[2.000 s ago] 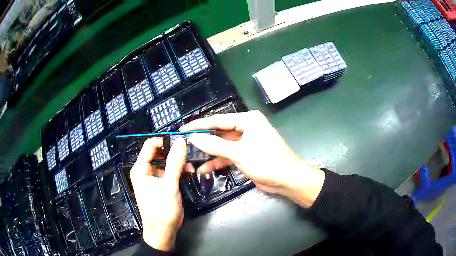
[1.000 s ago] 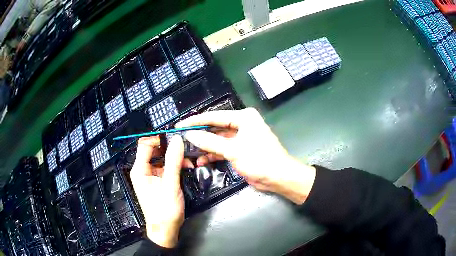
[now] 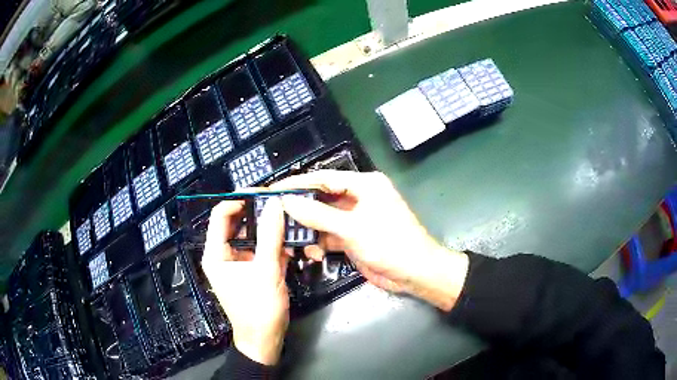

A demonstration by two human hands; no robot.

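Observation:
Both bare hands hold a slim front housing (image 3: 215,196) over the black blister tray, its teal edge upward. A keypad (image 3: 298,231) with pale keys shows at its right end between the fingers and thumbs. My left hand (image 3: 249,274) holds it from below left, fingertips at its middle. My right hand (image 3: 371,226) grips the right end. The fingers hide part of the keypad, so I cannot tell how far it is seated. The black blister tray (image 3: 326,119) holds several housings with keypads fitted (image 3: 215,141).
A keypad stack (image 3: 413,119) lies on the green mat (image 3: 549,171) right of the tray. Teal-and-white striped packs (image 3: 640,35) lie at the far right. Other black trays (image 3: 37,312) stand at the left. A metal upright (image 3: 389,21) stands behind the mat; a blue stool (image 3: 644,260) is at lower right.
The held housing has tilted, and more of the keypad face shows below its teal edge. Both hands keep their hold. The view has shifted slightly.

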